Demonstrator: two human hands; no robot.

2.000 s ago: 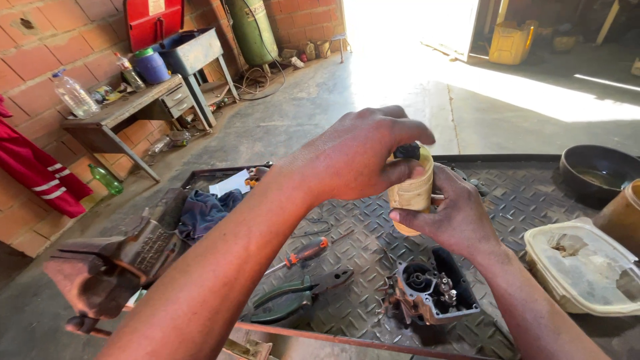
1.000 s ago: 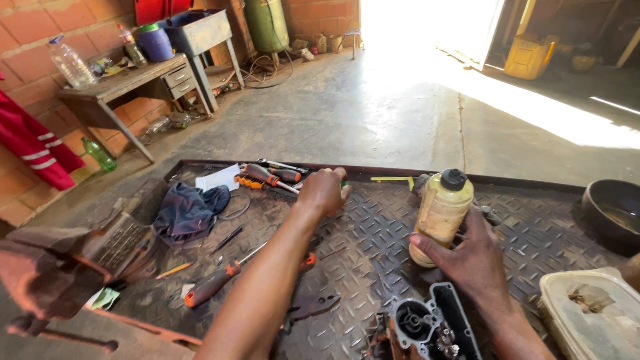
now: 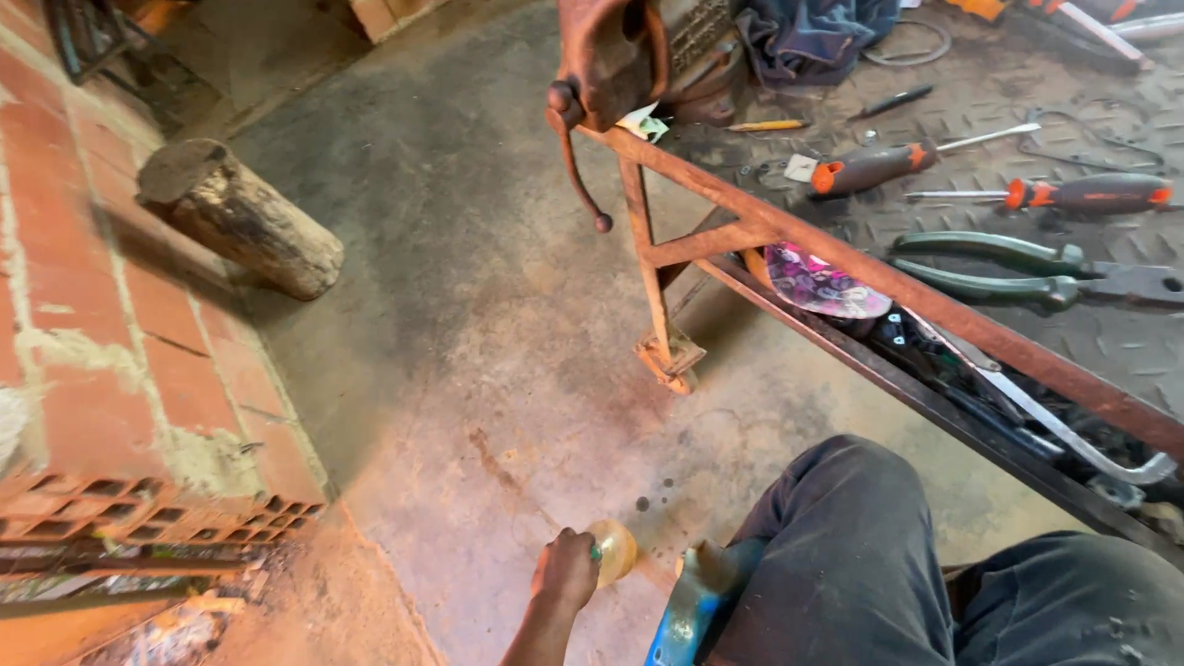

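Observation:
Low on the left side of my body, my left hand (image 3: pixel 566 566) is closed at a round, yellowish, translucent container (image 3: pixel 612 553). A small green part shows between the fingers and the container, and its lower side is partly hidden. Both are over the concrete floor. My right hand is outside the picture. Two orange-and-grey screwdrivers (image 3: pixel 874 168) and green-handled pliers (image 3: pixel 1036 268) lie on the diamond-plate bench top, far from my left hand.
A rusty vise (image 3: pixel 615 55) sits at the bench corner above an angled metal leg (image 3: pixel 643 250). Under the bench edge, a tray (image 3: pixel 832 356) holds tools. A log (image 3: pixel 242 217) lies by the brick wall (image 3: pixel 139 305). Something worn and blue (image 3: pixel 684 615) is beside my knee.
The view has swung down and left. My left hand has gone from above the bench to low over the floor. My right hand, seen earlier on a yellowish black-capped bottle, is out of view.

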